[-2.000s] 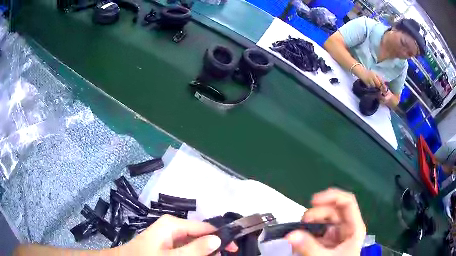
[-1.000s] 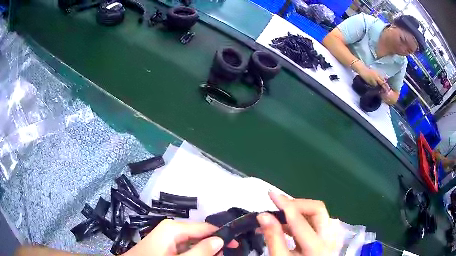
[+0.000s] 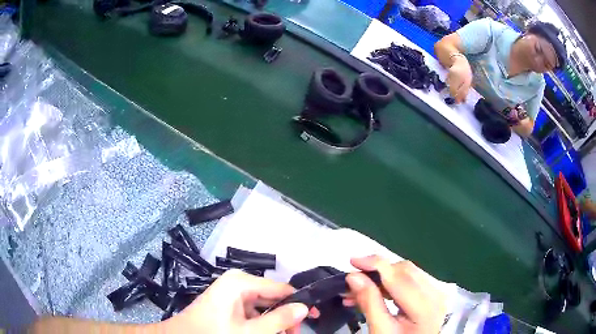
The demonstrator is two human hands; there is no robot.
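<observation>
A curved black headband [image 3: 323,289] with a thin pale edge is held over the white work sheet [image 3: 297,236] at the bottom centre. My left hand [image 3: 251,305] pinches its left end between thumb and fingers. My right hand [image 3: 402,293] grips its right end, thumb and fingertips on the band. Dark round parts, seemingly ear cups [image 3: 333,314], lie below the band, partly hidden by it and my hands. Short glossy black covers [image 3: 176,261] lie in a loose pile left of my left hand.
Bubble wrap [image 3: 85,248] and clear plastic [image 3: 59,140] lie left. A headphone assembly [image 3: 330,91] and other black parts lie on the green belt [image 3: 215,111]. A person [image 3: 503,72] works opposite. A blue cap [image 3: 496,323] is lower right; a red bin [image 3: 568,212] is far right.
My right hand has moved left onto the band; the black strip that stuck out to the right now lies along it. The belt items appear further right. The person opposite has moved a hand towards the pile.
</observation>
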